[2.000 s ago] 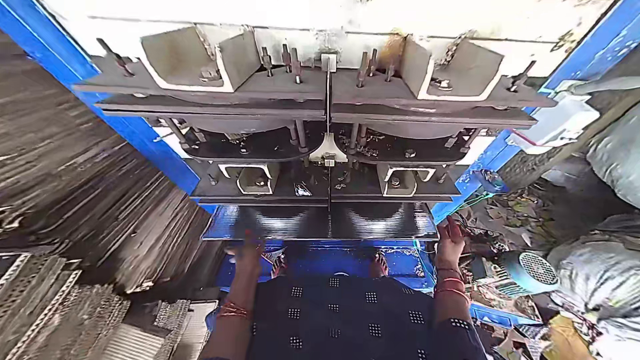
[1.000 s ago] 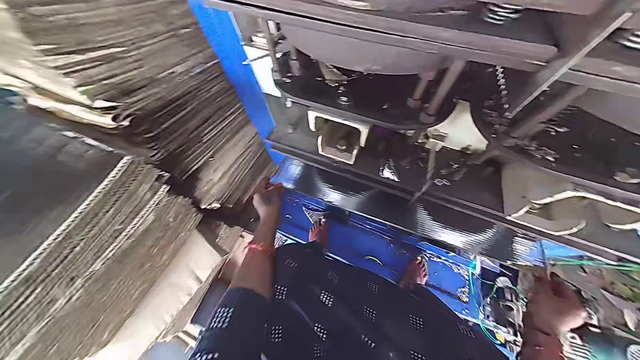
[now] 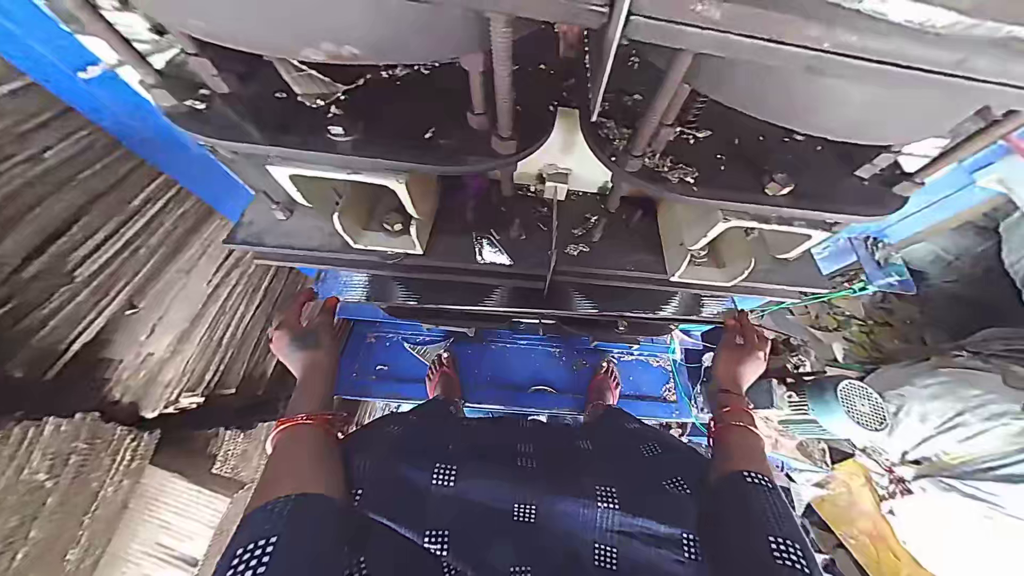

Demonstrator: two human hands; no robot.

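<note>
A metal press machine with dark plates (image 3: pixel 512 280) stands in front of me. At its lower front edge lies a shiny, dark ribbed sheet (image 3: pixel 496 296), running between my two hands. My left hand (image 3: pixel 306 336) is at the sheet's left end, its fingers curled near the corner. My right hand (image 3: pixel 740 348) is at the right end, fingers bent at the edge. Whether either hand grips the sheet is hard to tell. Pale channel brackets with bolts, the left one (image 3: pixel 428 216) and the right one (image 3: pixel 668 240), sit on the plate above the sheet.
Stacks of corrugated cardboard (image 3: pixel 200 312) rise at the left. My feet rest by a blue metal base (image 3: pixel 512 368). An electric motor (image 3: pixel 848 404) with a vented cover, green wires (image 3: pixel 816 298) and pale sacks (image 3: pixel 952 400) are at the right. A blue frame post (image 3: pixel 152 136) stands at the left.
The view has swung markedly between frames. One second ago my right hand was apart from the sheet's right end; now it is at that end. My left hand remains near the left end.
</note>
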